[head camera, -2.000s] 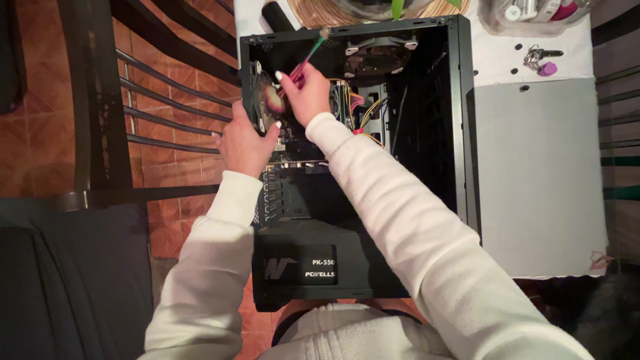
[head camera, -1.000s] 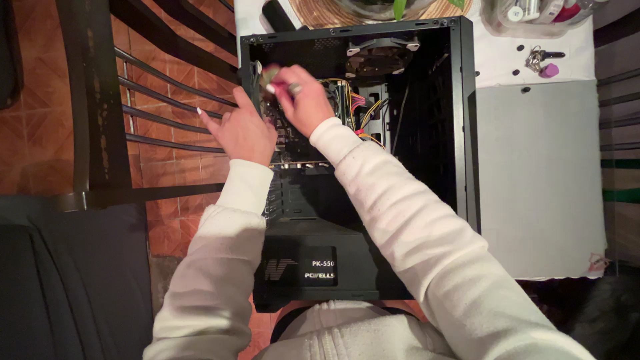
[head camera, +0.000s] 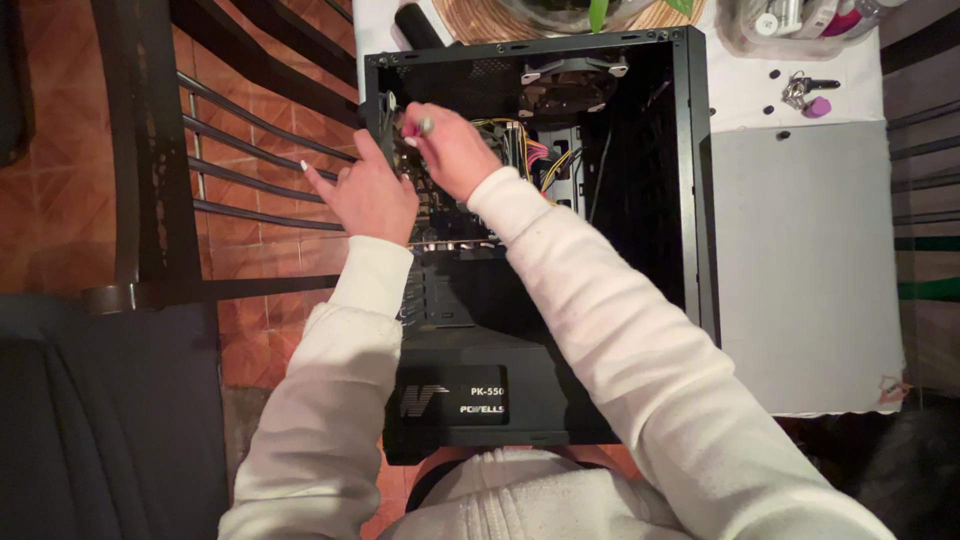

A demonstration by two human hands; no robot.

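Observation:
A black desktop computer case lies open in front of me, its inside facing up. My right hand is closed on a slim brush, seen nearly end-on, over the upper left of the case. Its bristles are blurred or hidden. My left hand rests at the case's left edge, fingers spread, beside a fan at the upper left wall. Colored power cables run right of my right hand. A second fan sits at the far end, and a power supply cover is nearest me.
Right of the case lie a grey panel, small black screws and keys with a purple fob. A plastic container of bottles and a woven placemat are beyond. A wooden chair stands left.
My left hand has opened out from the fan at the case's left wall, fingers now spread. The brush has tilted from lying across the fan to pointing nearly at the camera.

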